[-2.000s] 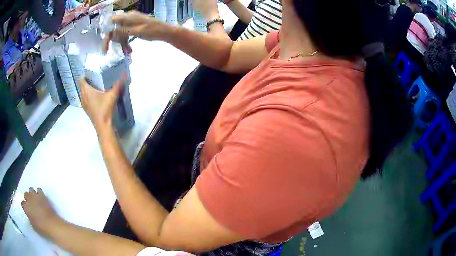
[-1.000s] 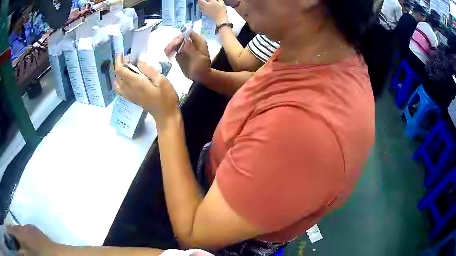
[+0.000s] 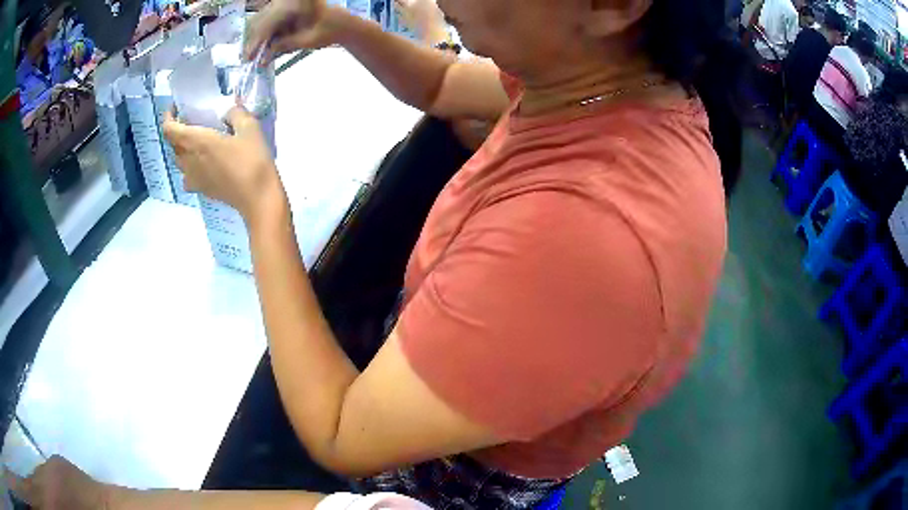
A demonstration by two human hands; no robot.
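Observation:
My right hand is at the lower left corner, cut off by the picture's edge, with a light pink sleeve at the bottom. A pale, thin-looking thing shows beside its fingers; whether I grip it cannot be told. My left hand is out of the picture. A tall grey-blue retail box stands before the neighbouring worker. Their one hand is around its top, and the other holds a clear or whitish item above the open end.
Person in an orange shirt fills the middle. More boxes stand at back left on the white-covered bench. A green post is at left; blue stools line the green floor at right.
My right hand moved from open on the bench to the lower left corner; the dark item beside it a second ago is not visible now. The neighbour's raised hand moved left to the box top.

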